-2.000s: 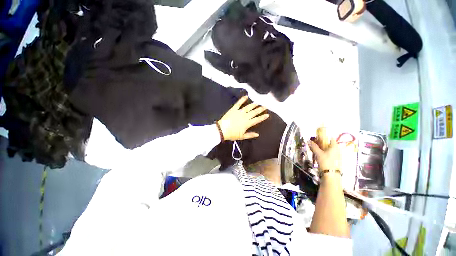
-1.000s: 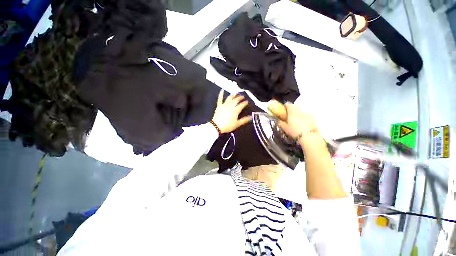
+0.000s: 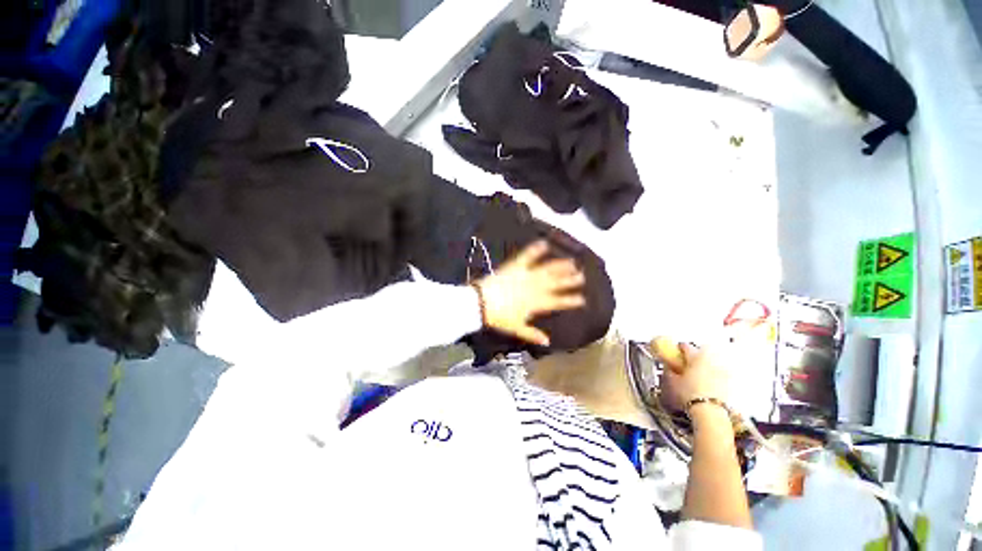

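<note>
A dark garment (image 3: 511,231) lies over the rounded end of the padded board, with a thin white loop near my wrist. My left hand (image 3: 530,294) lies on it with fingers spread, slightly blurred, holding nothing. My right hand (image 3: 689,377) is closed on the tan handle of the steam iron (image 3: 644,382), off the board's end at the right. The iron's plate is partly hidden. More dark cloth (image 3: 312,215) with a white loop covers the board to the left.
A crumpled dark pile (image 3: 555,129) with white loops lies beyond the board on the white table (image 3: 700,215). Olive-brown checked cloth (image 3: 97,226) hangs at the far left. An iron rest (image 3: 808,361) and red-orange loop handles (image 3: 747,312) are right. Another padded board (image 3: 851,65) is upper right.
The iron has gone from the garment one second ago to the right, off the board's end. My left hand has moved right and down over the cloth near the board's rounded end.
</note>
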